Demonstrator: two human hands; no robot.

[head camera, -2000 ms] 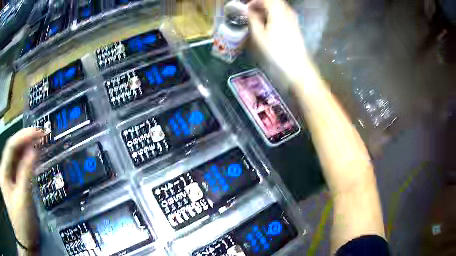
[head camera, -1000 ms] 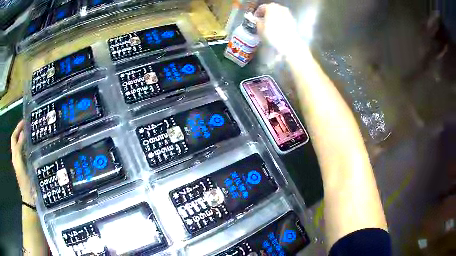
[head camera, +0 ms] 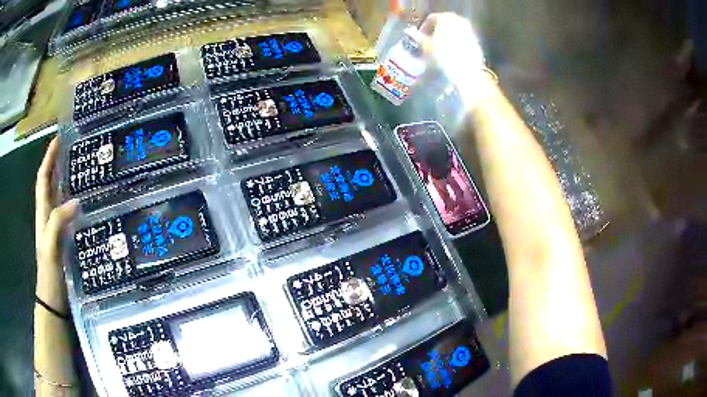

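A clear plastic tray (head camera: 225, 174) holds black keypad phones (head camera: 318, 193) in two columns, with white keys on the left and blue print on dark screens. One screen at the lower left (head camera: 221, 333) flashes white with glare. My left hand (head camera: 56, 205) is at the tray's left edge, its fingers partly behind the rim. My right hand (head camera: 453, 48) is at the far side, washed out by glare, beside a white bottle with red-orange print (head camera: 401, 68). Its fingertips are near the bottle's top; whether they grip it is unclear.
A smartphone with a pale edge and pinkish picture (head camera: 443, 178) lies right of the tray on a dark green mat (head camera: 482, 264). More trays of phones (head camera: 116, 15) are at the far left, by brown cardboard (head camera: 341, 27). Crumpled clear plastic (head camera: 570, 182) is right of my forearm.
My left hand has gone from above the lower-left phones to the tray's left edge. My right hand stays by the bottle, now with stronger glare. The whole view has shifted slightly.
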